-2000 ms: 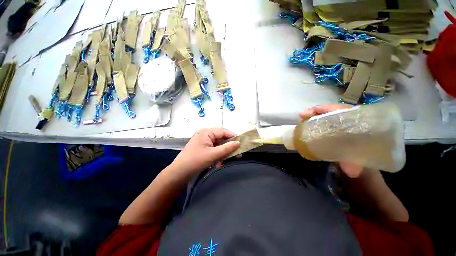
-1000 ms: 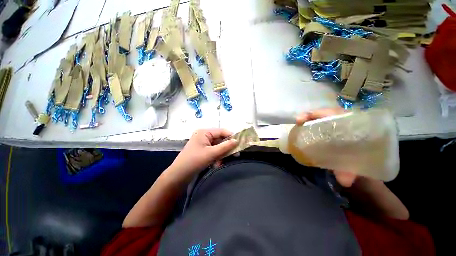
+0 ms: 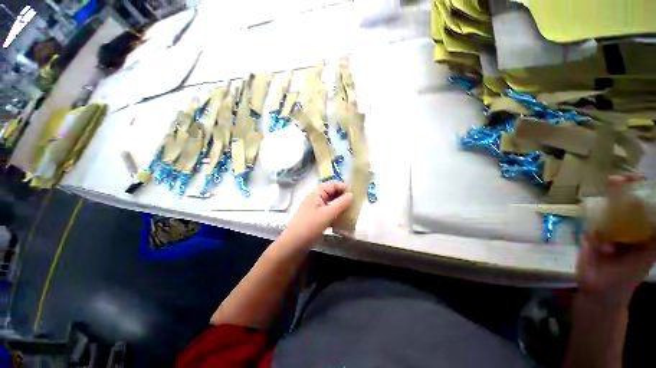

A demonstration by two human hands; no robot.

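My left hand (image 3: 325, 210) pinches a tan strap tab (image 3: 351, 213) at the table's front edge, just below the rows of tabs. My right hand (image 3: 611, 262) is at the far right, blurred, around the yellowish glue bottle (image 3: 627, 214), beside the right pile of tabs. Rows of tan tabs (image 3: 248, 144) with blue hooks lie at the left. Another pile of tabs (image 3: 561, 147) with blue hooks (image 3: 521, 167) lies at the right. Whether the bottle's nozzle touches a tab cannot be told.
A white round item (image 3: 283, 151) lies among the left tabs. A small brush or marker (image 3: 135, 171) lies near the left front edge. Yellow stacked pieces (image 3: 68, 144) are at the far left. Large yellow panels (image 3: 590, 20) are behind the right pile. A blue crate (image 3: 172, 243) is on the floor.
The view has turned and shifted. The bottle in my right hand has moved away from the held tab to the far right, by the pile. My left hand is now closer to the left rows.
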